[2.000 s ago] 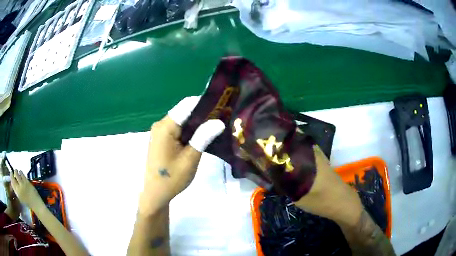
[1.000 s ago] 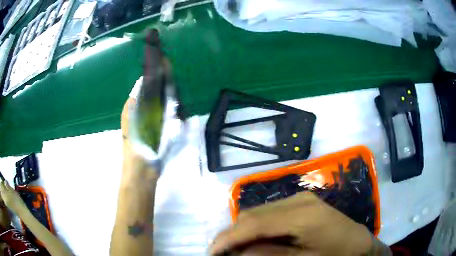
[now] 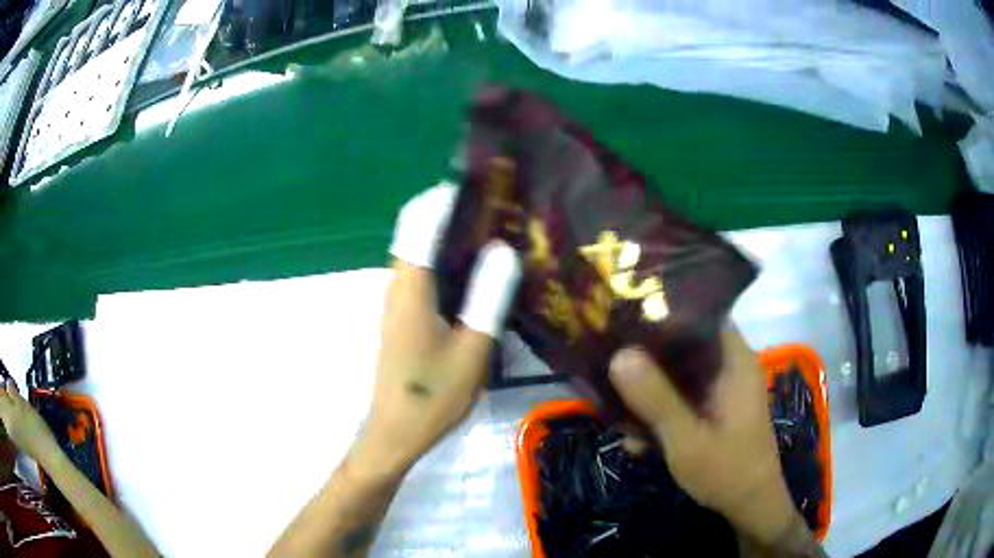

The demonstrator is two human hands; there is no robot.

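Observation:
A dark maroon pouch [image 3: 610, 251] with gold lettering is spread between my two hands above the bench, slightly blurred. My left hand [image 3: 441, 316], with white sleeves on its thumb and a finger, grips the pouch's left edge. My right hand [image 3: 703, 436] holds its lower right part with the thumb on the front. Below and behind my right hand is an orange tray [image 3: 530, 458] full of thin black pieces. A black frame [image 3: 529, 376] lies under the pouch and is mostly hidden.
Another black frame [image 3: 881, 403] with yellow dots lies at the right, near dark stacked parts [image 3: 976, 262]. A green belt [image 3: 273, 185] runs across behind. White sheets [image 3: 741, 65] lie beyond it. At the far left are another person's arm [image 3: 76, 480], a small black frame [image 3: 57, 354] and an orange tray [image 3: 100, 441].
A second ago my hands were apart, my left raised with a narrow dark item and my right low over the tray. Now both hold the spread pouch, which covers the middle frame.

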